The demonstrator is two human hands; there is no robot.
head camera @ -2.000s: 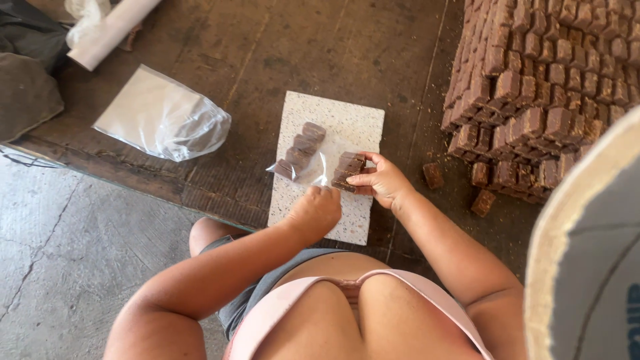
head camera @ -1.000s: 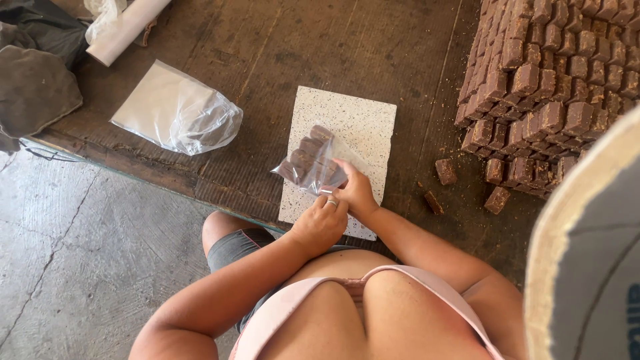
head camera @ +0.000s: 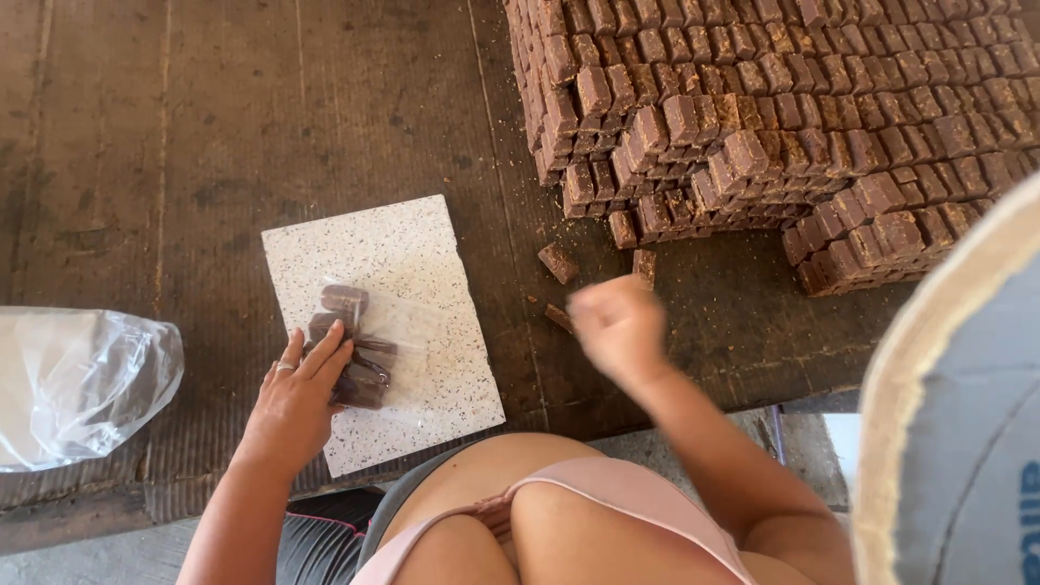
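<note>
My left hand (head camera: 296, 398) lies with spread fingers on a clear plastic bag (head camera: 410, 341) that has several brown blocks (head camera: 345, 301) inside, perhaps chocolate. The bag rests on a speckled white slab (head camera: 390, 244). Off to the right of the slab, my right hand (head camera: 619, 325) is blurred, its fingers curled, over the wooden table beside a few loose brown blocks (head camera: 558, 264). Whether it holds anything is not visible. Past that hand rises a large stack of the same brown blocks (head camera: 756, 89).
At the left edge a transparent plastic bag (head camera: 106, 374) with pale flat content lies on the wooden table (head camera: 244, 106). Brown crumbs are scattered near the stack. A curved light-edged object (head camera: 959, 406) blocks the lower right of the view.
My right hand has left the bag and moved right, towards the loose blocks. My left hand now lies flat on the bag, which rests on the slab. The view has shifted right.
</note>
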